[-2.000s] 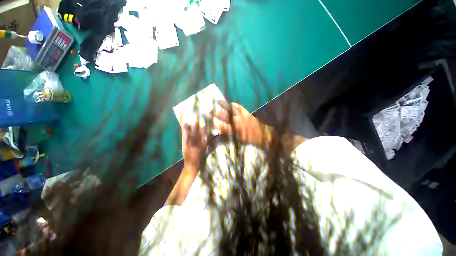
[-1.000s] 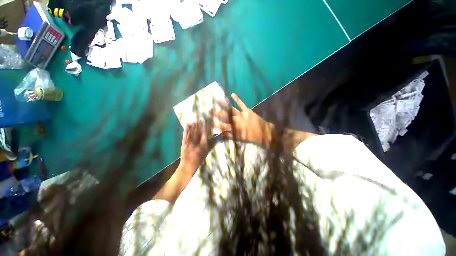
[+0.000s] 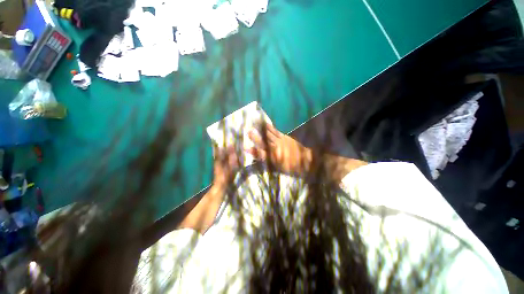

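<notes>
A white, roughly square product box (image 3: pixel 240 127) lies at the near edge of the green table, in the middle of the view. My left hand (image 3: pixel 223 166) rests on its lower left side with the fingers on it. My right hand (image 3: pixel 281 150) is on its right side, fingers bent over the edge. Strands of hair hang in front of the camera and blur the fingers and the box surface. What is under the hands is hidden.
Many white paper pieces (image 3: pixel 155 60) lie at the far side of the green table (image 3: pixel 322 51). A blue and grey box (image 3: pixel 47 49), a clear plastic bag (image 3: pixel 34 100) and a black heap are at the left. A black crate (image 3: pixel 488 166) holding whitish pieces stands at the right.
The box and both hands sit slightly lower and further right in view. The right hand's raised finger has come down onto the box. The view has shifted a little.
</notes>
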